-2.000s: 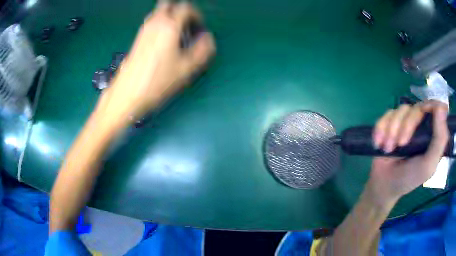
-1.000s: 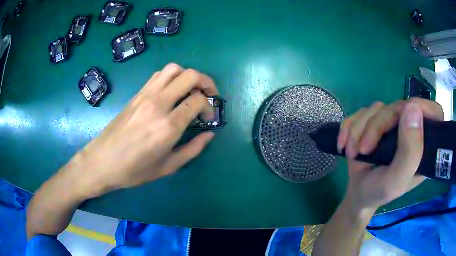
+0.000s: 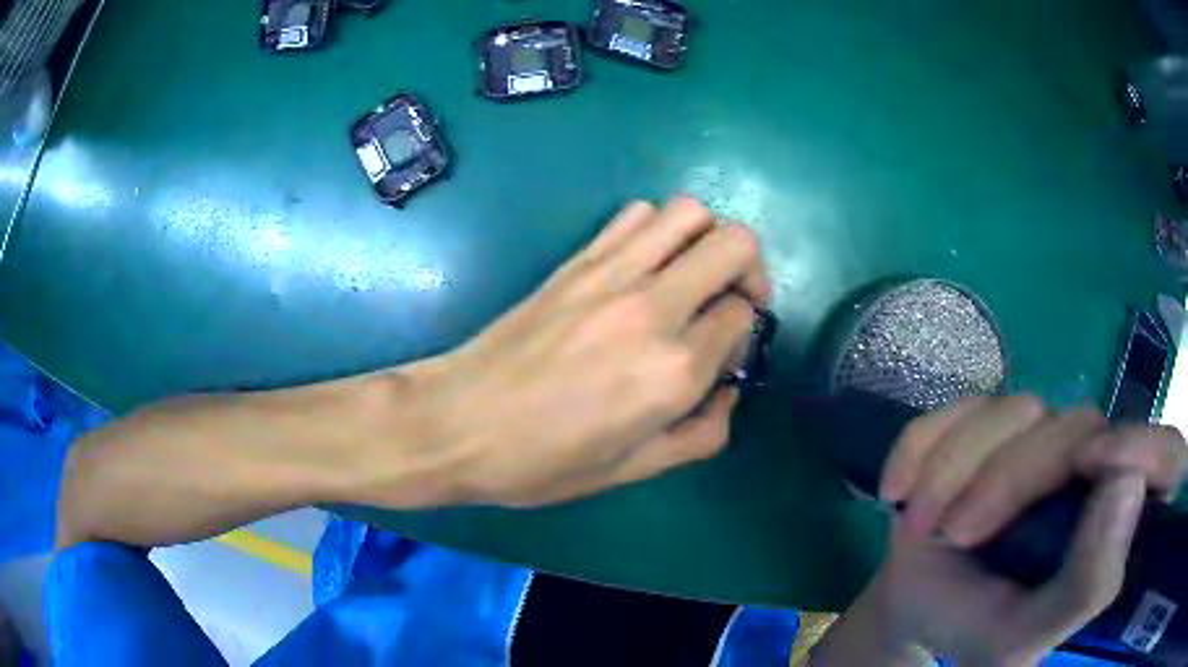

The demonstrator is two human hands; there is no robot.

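Note:
My left hand (image 3: 612, 358) is over a device housing (image 3: 756, 349) on the green table, fingers around it. Only the housing's right edge shows. My right hand (image 3: 1010, 508) is closed around the black electric screwdriver (image 3: 866, 437), with its nose pointing left toward the housing. The bit's tip cannot be made out clearly. The round screw tray (image 3: 928, 341), covered with silver screws, is just behind the screwdriver, partly hidden by it.
Several open housings lie further back, among them one at the left (image 3: 400, 147), one at the middle (image 3: 528, 60) and one beside it (image 3: 638, 29). A flat black rectangle, perhaps a smartphone (image 3: 1141, 371), lies at the right. The green table's (image 3: 222, 313) front edge curves before me.
The view has shifted, so tray and housings sit elsewhere in the picture. The screwdriver's nose has moved from over the tray to near the housing under my left hand.

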